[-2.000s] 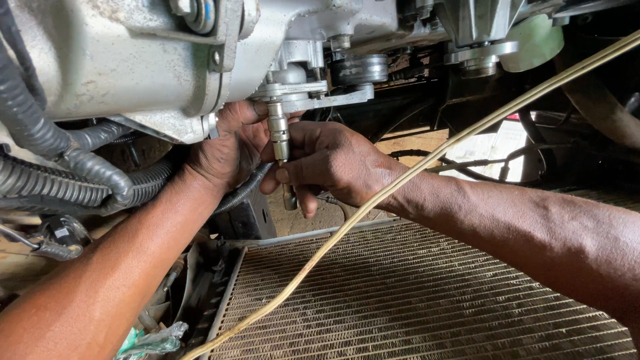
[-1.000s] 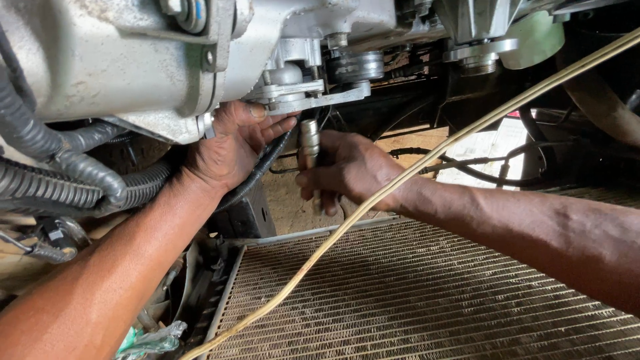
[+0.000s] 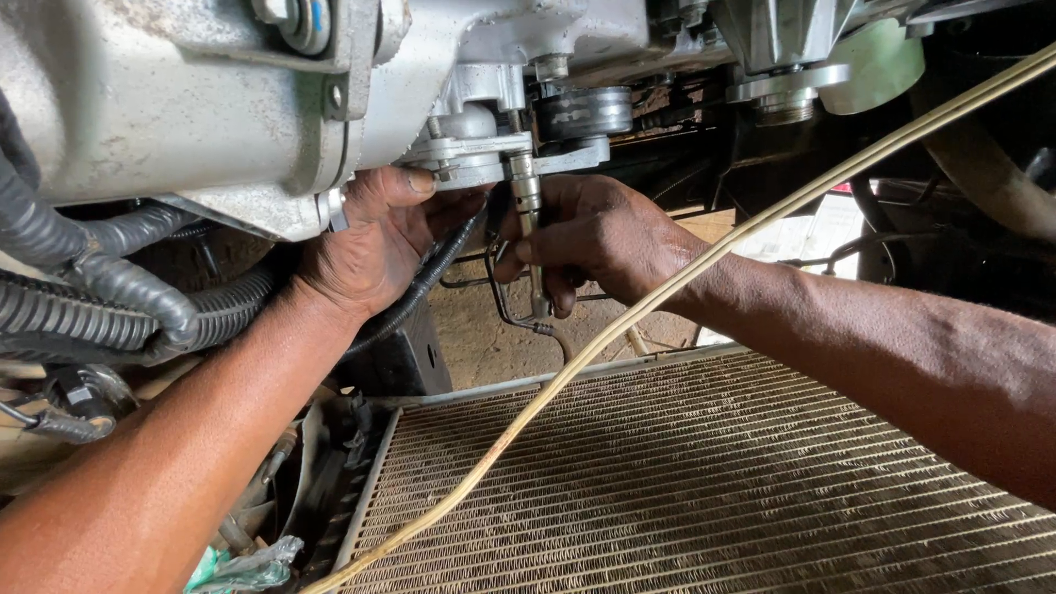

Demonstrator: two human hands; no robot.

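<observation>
My right hand (image 3: pixel 598 235) grips a steel socket on an extension bar (image 3: pixel 529 219), which stands nearly upright. The top of the socket meets the underside of a metal bracket (image 3: pixel 503 153) on the engine, at a bolt position. My left hand (image 3: pixel 375 235) is raised under the same bracket, its thumb against the left edge; its other fingers are partly hidden behind the bracket and a black cable. Above the bracket two threaded bolts show in part, beside a round housing. A black ribbed pulley (image 3: pixel 584 112) sits just to the right.
A pale twin-wire cable (image 3: pixel 615 330) runs diagonally in front of my right forearm. Below lies a finned radiator core (image 3: pixel 660 470). Corrugated black conduits (image 3: pixel 74 309) cross at left, under the large silver casing (image 3: pixel 206 115). A crumpled plastic bag (image 3: pixel 247 569) is at lower left.
The socket was at the bracket's underside, then came down and to the right with my right hand, and is now up against the bracket again. My left hand has stayed nearly in place.
</observation>
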